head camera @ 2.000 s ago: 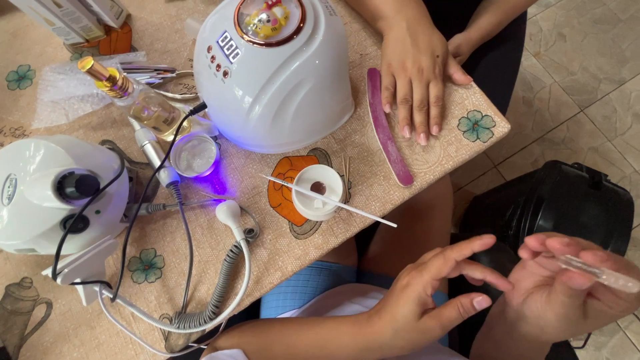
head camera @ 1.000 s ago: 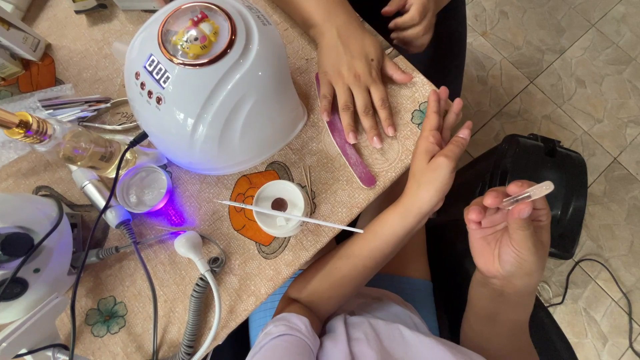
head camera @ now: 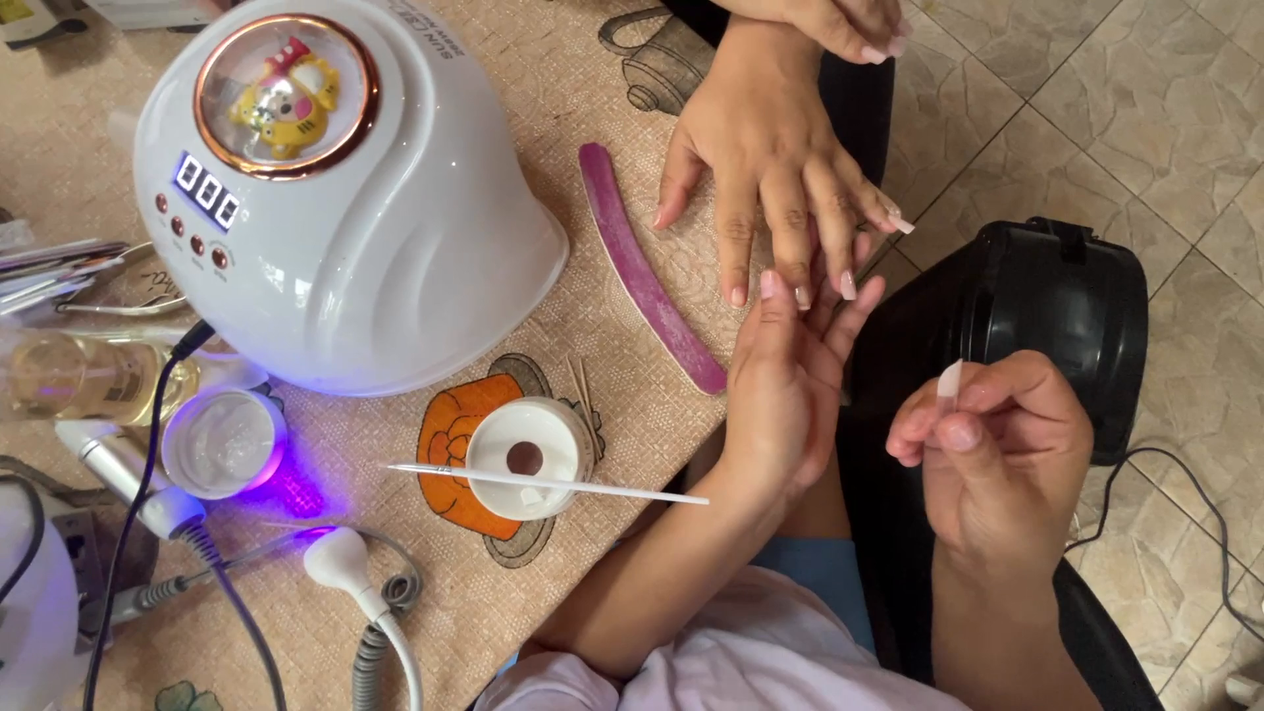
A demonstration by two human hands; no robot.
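Note:
My left hand (head camera: 795, 380), palm up at the table corner, has its fingertips under the fingers of another person's hand (head camera: 775, 178). Whether it grips a finger is hard to tell. My right hand (head camera: 997, 434), raised above the black bin-like container, pinches a small translucent nail tip (head camera: 949, 385) between thumb and fingers. A curved purple nail file (head camera: 647, 272) lies on the table beside the other person's hand. Left of my left forearm, a thin white nail brush (head camera: 592, 488) rests across a small white round dish (head camera: 489, 434).
A white nail lamp (head camera: 395, 227) stands at the upper left. Near it are an open jar of clear gel (head camera: 223, 441), a nail drill handpiece (head camera: 128, 474), a bottle of yellowish liquid (head camera: 89, 375) and several cables. A black container (head camera: 1057, 326) stands right of the table corner.
My left hand has moved in under the other person's fingers, which now reach past the table corner. My right hand still holds the small clear piece, now more upright. The view is closer to the table.

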